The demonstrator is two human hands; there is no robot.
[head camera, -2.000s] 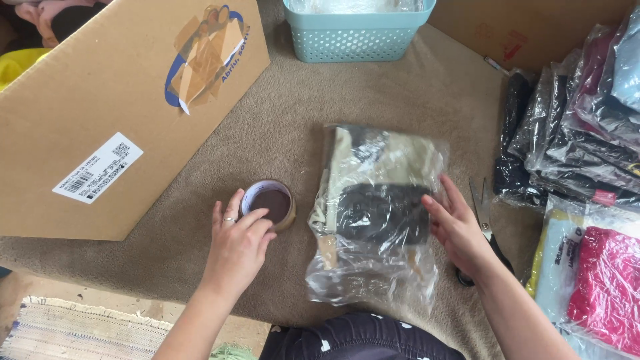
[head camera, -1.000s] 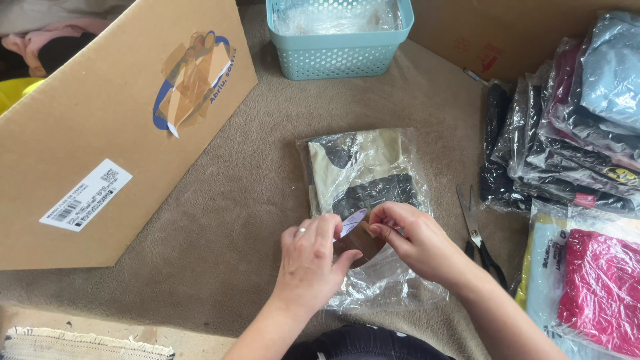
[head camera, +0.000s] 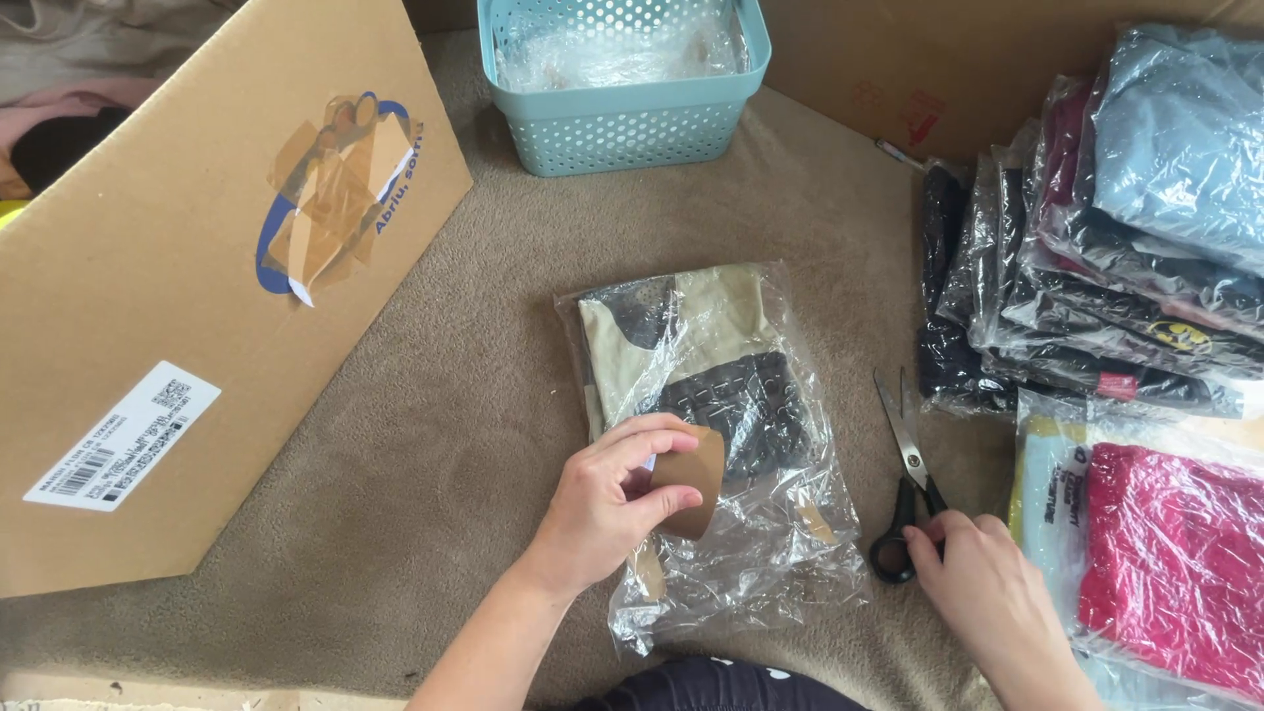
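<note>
A roll of brown packing tape [head camera: 696, 484] is gripped by my left hand [head camera: 612, 494], tilted on edge over a garment in a clear plastic bag [head camera: 731, 365]. The garment is beige and dark, folded flat. Small pieces of brown tape [head camera: 815, 521] lie on the lower part of the bag. To the right are scissors with black handles [head camera: 913, 459], blades slightly apart and pointing away. My right hand [head camera: 978, 583] has its fingertips at the scissors' handle; whether they close around it is hard to see.
A cardboard box [head camera: 227, 346] with a label stands at left. A light blue perforated basket [head camera: 622, 123] holding clear plastic is at the top. Bagged dark clothes [head camera: 1066, 296] are stacked at right, above a bagged pink garment [head camera: 1175, 563]. Brown cloth [head camera: 474, 395] covers the surface.
My left hand took up the tape roll from the cloth between the first two frames. My right hand has since moved from the tape to the scissors at the right.
</note>
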